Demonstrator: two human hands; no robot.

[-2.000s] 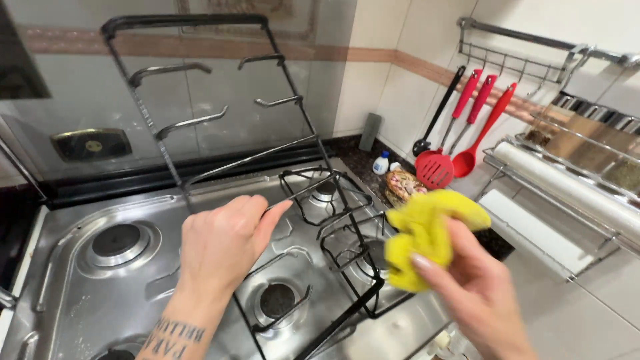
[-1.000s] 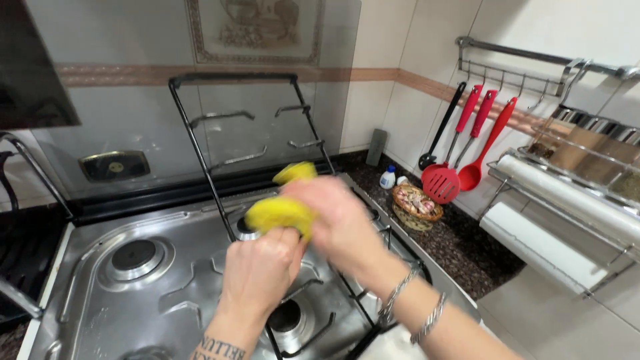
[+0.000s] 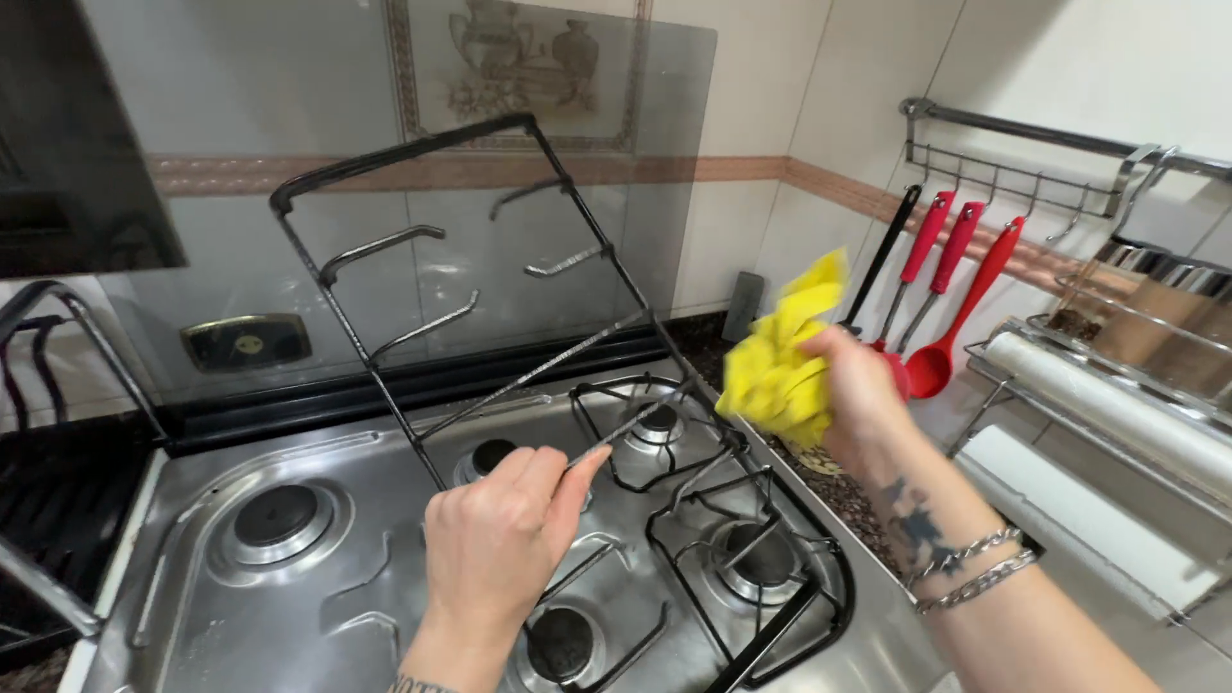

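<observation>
My left hand (image 3: 500, 539) grips a crossbar of a black wire pan support (image 3: 399, 154), which stands tilted up over the stainless steel gas hob (image 3: 231, 635). Bunched in my right hand (image 3: 857, 385) is a yellow cloth (image 3: 784, 361), slightly blurred, held to the right of the raised support and apart from it. Another black pan support (image 3: 852, 587) lies flat over the right-hand burners. A bare burner (image 3: 276, 517) shows at the left of the hob, and one more burner (image 3: 560, 645) is visible through the lower part of the raised support.
Red and black utensils (image 3: 982, 269) hang from a rail on the right wall. Below are a rack with glass jars (image 3: 1155, 308) and paper rolls (image 3: 1088, 520). A glass panel (image 3: 664, 115) stands behind the hob. At far left is a black rack with metal bars (image 3: 87, 318).
One second ago the yellow cloth was at the raised support beside my left hand; my right hand has since moved it away to the right. My left hand keeps its hold.
</observation>
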